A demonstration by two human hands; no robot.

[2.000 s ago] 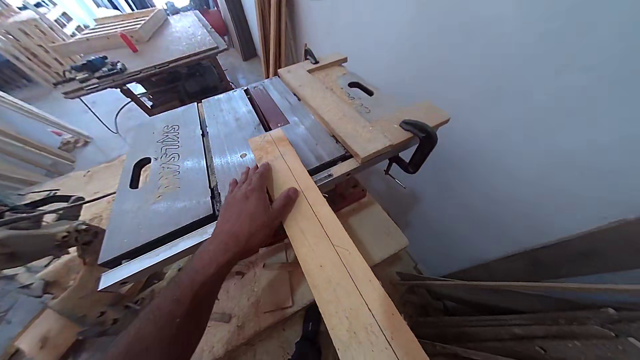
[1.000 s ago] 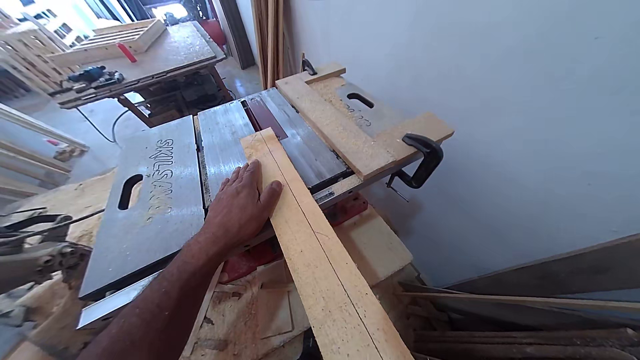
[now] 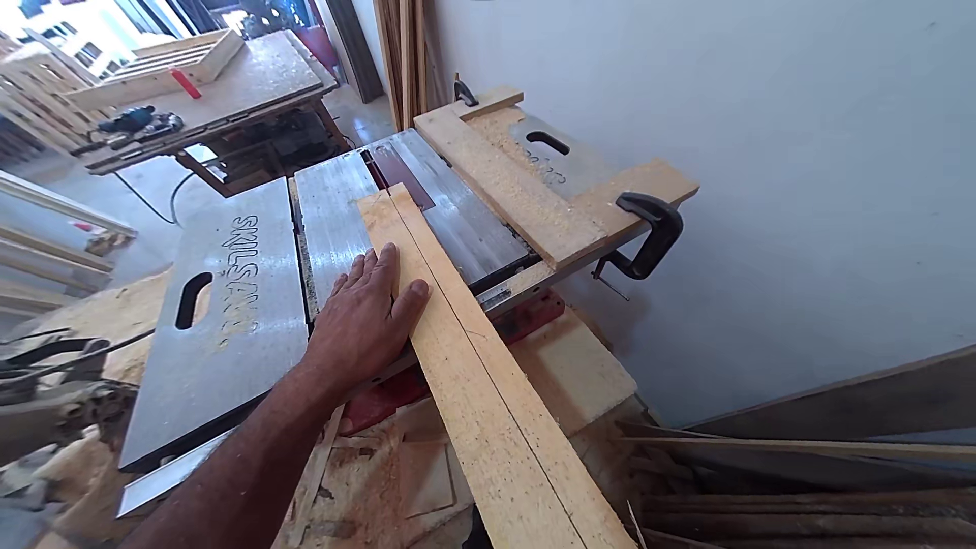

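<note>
A long wooden board (image 3: 488, 381) with a dark line along its length lies over the front of the table saw's metal top (image 3: 335, 217). My left hand (image 3: 370, 305) rests flat against the board's left edge near its far end, thumb on the upper face and fingers spread. The far end of the board reaches the red throat plate (image 3: 402, 177) of the saw. The near end runs out of the bottom of the view. My right hand is not in view.
A wooden fence (image 3: 518, 183) is held to the saw's right side by a black C-clamp (image 3: 652, 232) and another clamp (image 3: 464, 93). Behind left stands a workbench (image 3: 259, 76) with a power tool (image 3: 130, 120). Scrap boards (image 3: 801, 503) lie low on the right, beside the wall.
The board's far end has come closer to the red throat plate. My left hand stays on the board's left edge.
</note>
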